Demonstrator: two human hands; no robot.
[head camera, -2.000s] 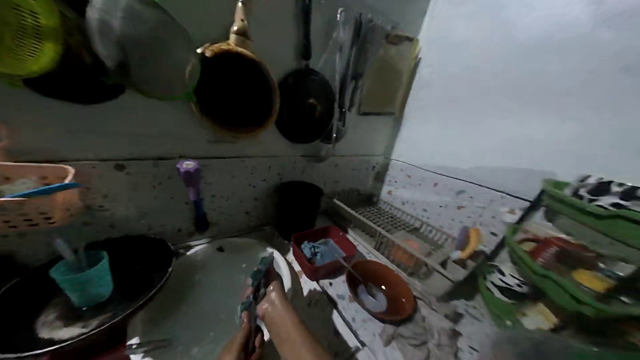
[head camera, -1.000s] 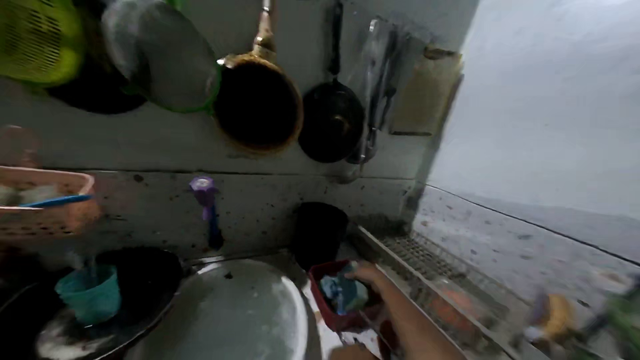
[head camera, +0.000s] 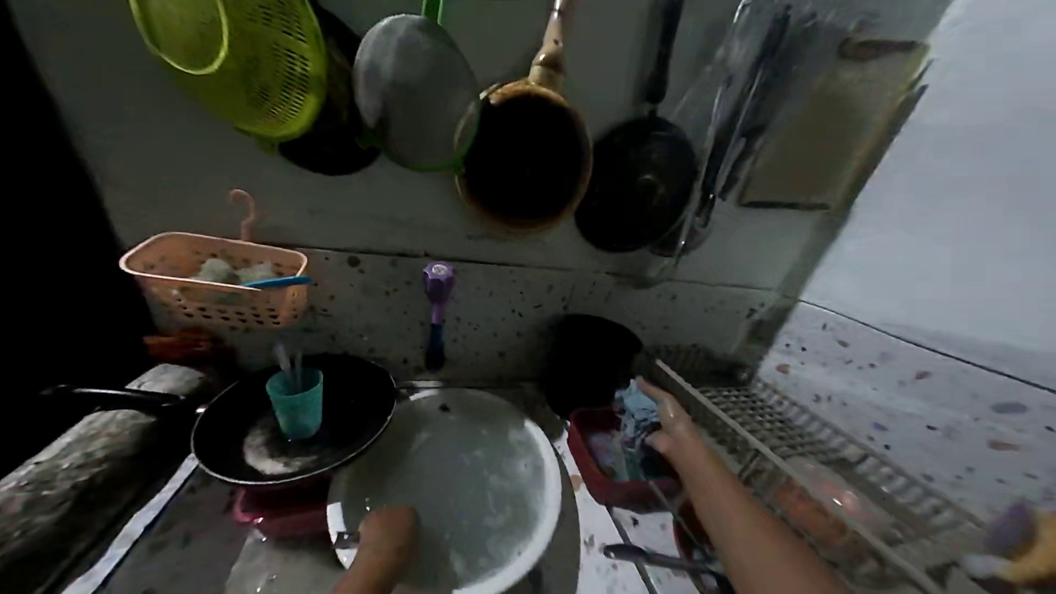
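My right hand (head camera: 672, 421) grips a crumpled light-blue cloth or scrubber (head camera: 638, 410) over the red plastic tub (head camera: 598, 487), which has cloudy liquid in it. My left hand (head camera: 389, 536) is at the lower left rim of a round basin (head camera: 470, 462) of greyish water. A bit of metal, perhaps a utensil handle, shows beside that hand; its fingers are hidden. Left of the basin, a teal plastic cup (head camera: 295, 403) with utensils in it stands in a black frying pan (head camera: 355, 412).
A wire dish rack (head camera: 825, 462) runs along the right wall. Behind the tub stands a black container (head camera: 590, 363). A purple tap (head camera: 437, 285) and a peach plastic basket (head camera: 214, 243) are on the wall, below hanging pans and strainers. A dark-handled utensil (head camera: 660, 558) lies near the tub.
Two seconds ago both hands were together over the basin; now they are apart, the right at the red tub with the blue cloth or scrubber, the left at the basin's rim.
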